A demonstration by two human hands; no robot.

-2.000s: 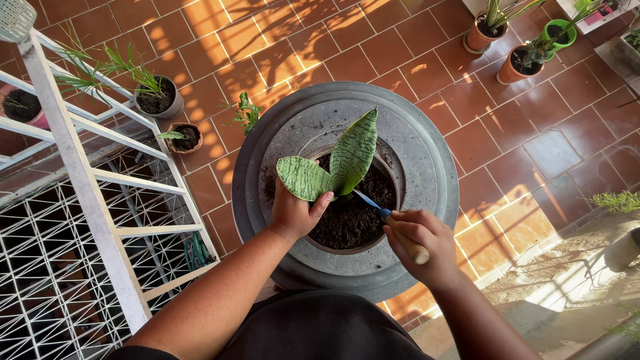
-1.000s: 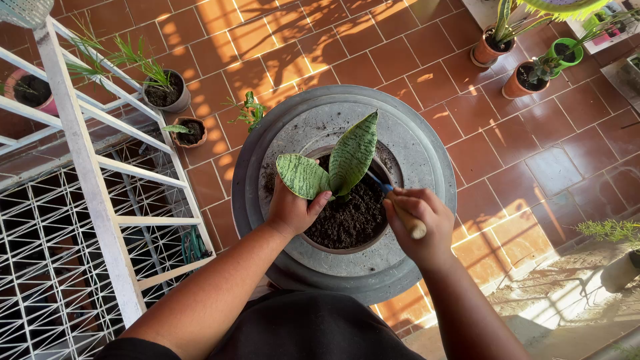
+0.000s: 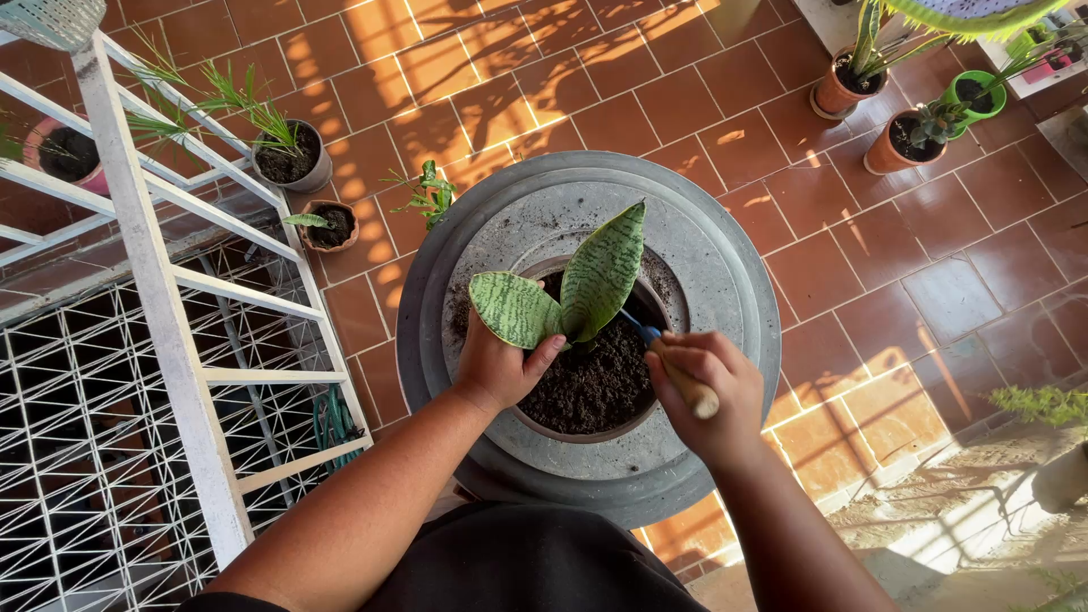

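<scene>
A snake plant [image 3: 602,272] with two broad mottled leaves stands in dark soil [image 3: 586,391] in a round pot [image 3: 578,437], on a round grey table [image 3: 476,229]. My left hand [image 3: 501,361] is at the base of the left leaf, thumb in front and fingers mostly hidden behind the leaf; it steadies the plant. In my right hand [image 3: 714,387] is a small garden tool with a wooden handle [image 3: 690,387] and a blue metal neck. Its working end is at the soil on the right side of the pot, partly hidden by the right leaf.
A white metal railing [image 3: 161,280] and a wire grille [image 3: 93,442] lie at left. Potted plants stand beside it, including a grey pot [image 3: 310,174] and a small terracotta pot [image 3: 350,229]. More pots, one green [image 3: 990,110], stand on the tiled floor [image 3: 816,280] at upper right.
The tool in my right hand has moved from near the plant's base to the right side of the pot, its handle turned more upright. My left hand stays at the leaf.
</scene>
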